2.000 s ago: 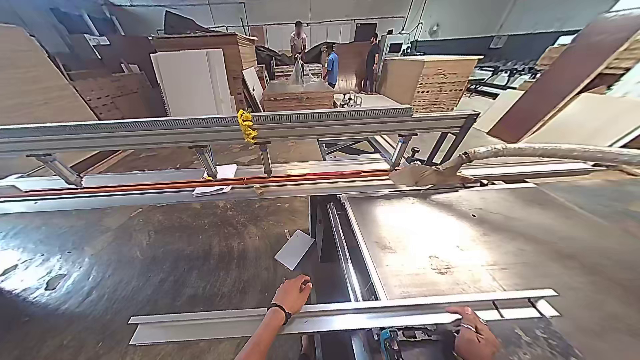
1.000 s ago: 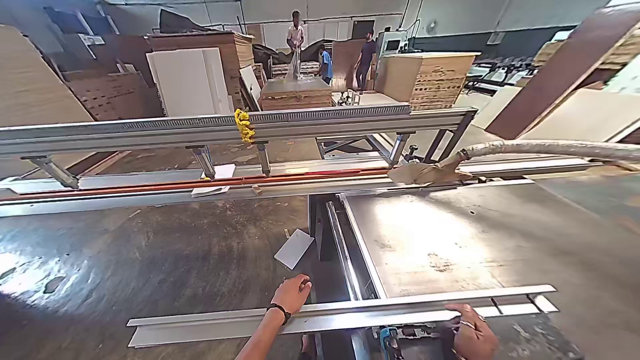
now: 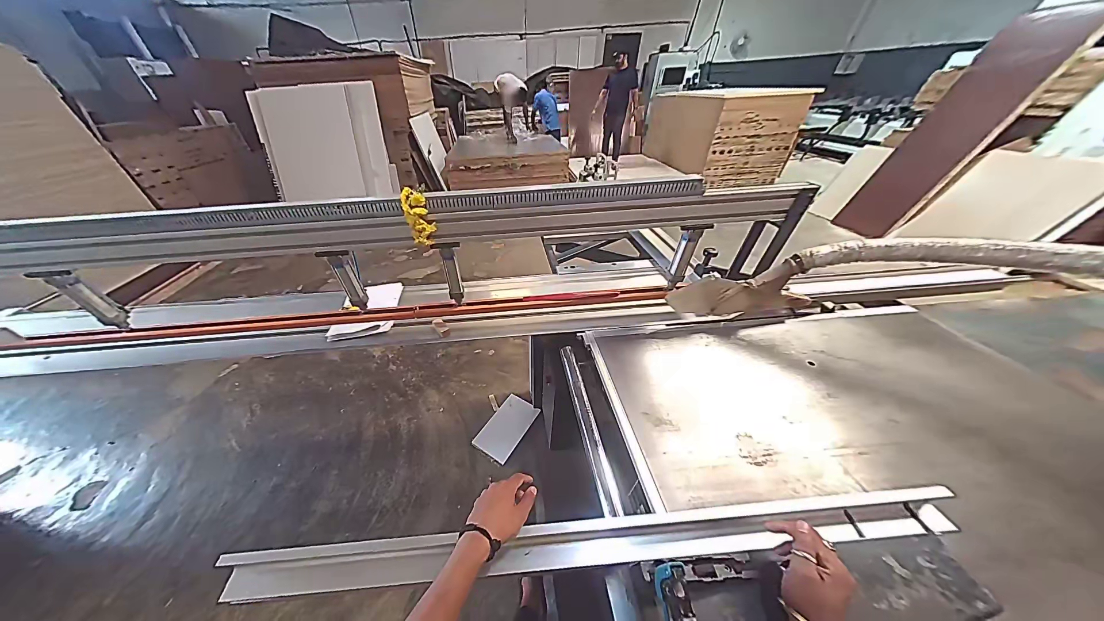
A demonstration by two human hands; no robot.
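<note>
A long aluminium fence profile (image 3: 655, 536) lies across the front of the saw table. My left hand (image 3: 502, 511), with a dark bracelet on the wrist, rests over its middle, fingers curled; whether it grips anything is hidden. Near the profile's right end is my right hand (image 3: 811, 565), index finger extended along the metal and rings on its fingers; its grip is unclear. Between my hands, below the profile, sits a blue-and-black clamp fitting (image 3: 671, 591). A small white panel (image 3: 506, 429) lies just beyond my left hand.
Beyond the table runs a long metal pressure beam (image 3: 535, 211) with a yellow garland (image 3: 417, 216). A dust hose (image 3: 914, 252) enters from the right. Board stacks (image 3: 750, 138) stand behind, with several people farther back. A metal rail (image 3: 595, 440) borders the right tabletop (image 3: 759, 414).
My hands and the profile hold nearly the same place. In the background, the people have shifted; one in light clothing now bends over a board stack.
</note>
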